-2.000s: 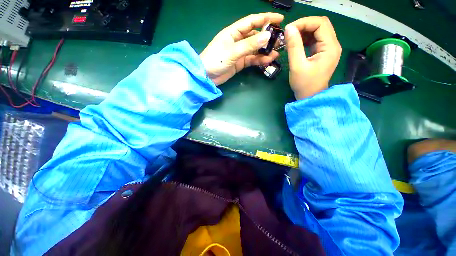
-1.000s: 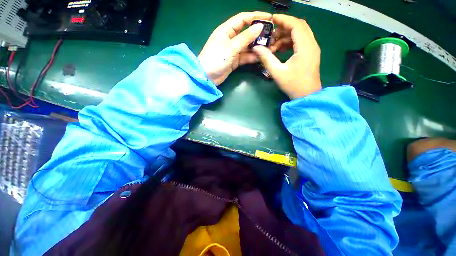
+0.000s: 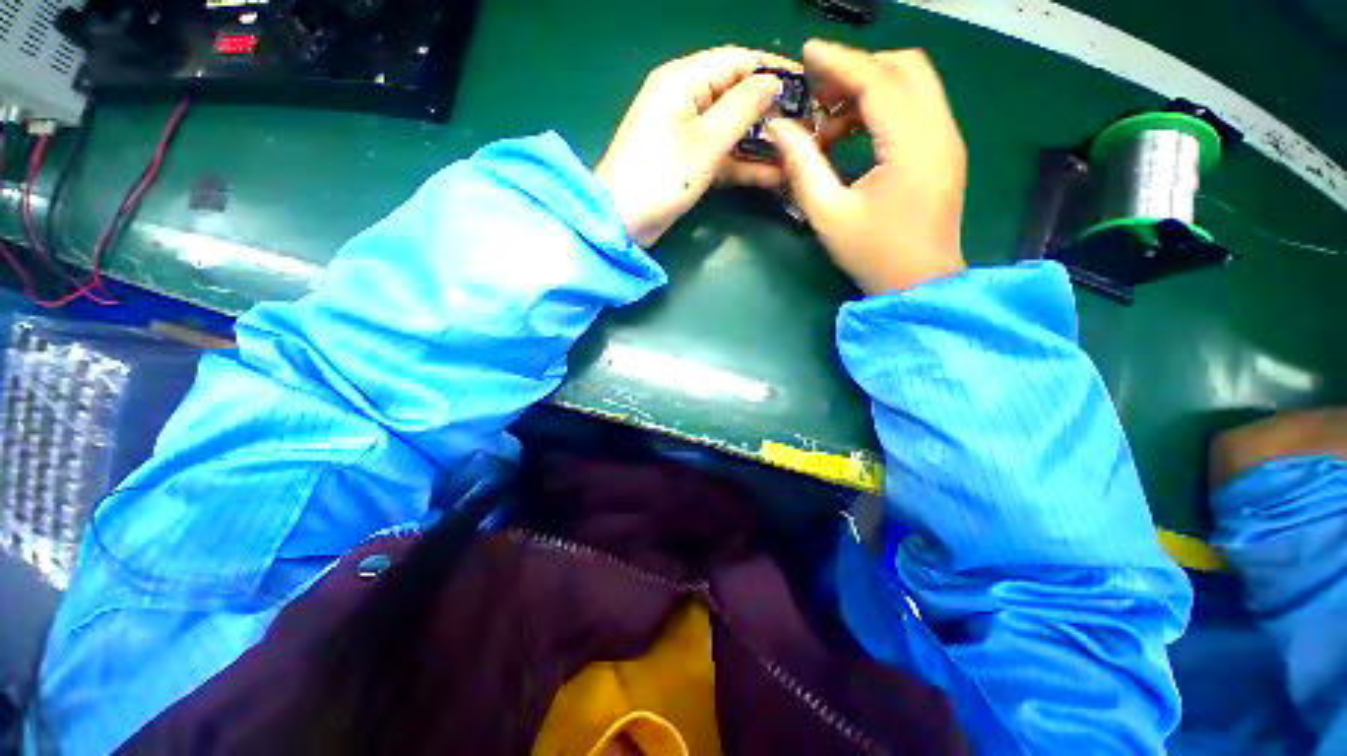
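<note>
A small black device housing [image 3: 789, 98] with dark and pale parts inside is held between my two hands, above the green bench near the top centre. My left hand [image 3: 691, 136] grips it from the left, with the thumb on its face. My right hand [image 3: 891, 166] holds it from the right, with the thumb tip at its lower part and the index finger bent above. A small attached part [image 3: 793, 207] shows only partly below the housing, mostly hidden by my right hand.
A solder wire spool [image 3: 1155, 174] in a black stand is at the right. A black bench unit [image 3: 281, 56] with a red display and red leads [image 3: 136, 195] are upper left. A blister tray [image 3: 56, 443] lies lower left. Another person's arm [image 3: 1282, 510] is at the right edge.
Two seconds ago my right fingers pinched at the housing's right side, with the attached part in plain view. My right hand has since moved left and closed around the housing, mostly covering that part.
</note>
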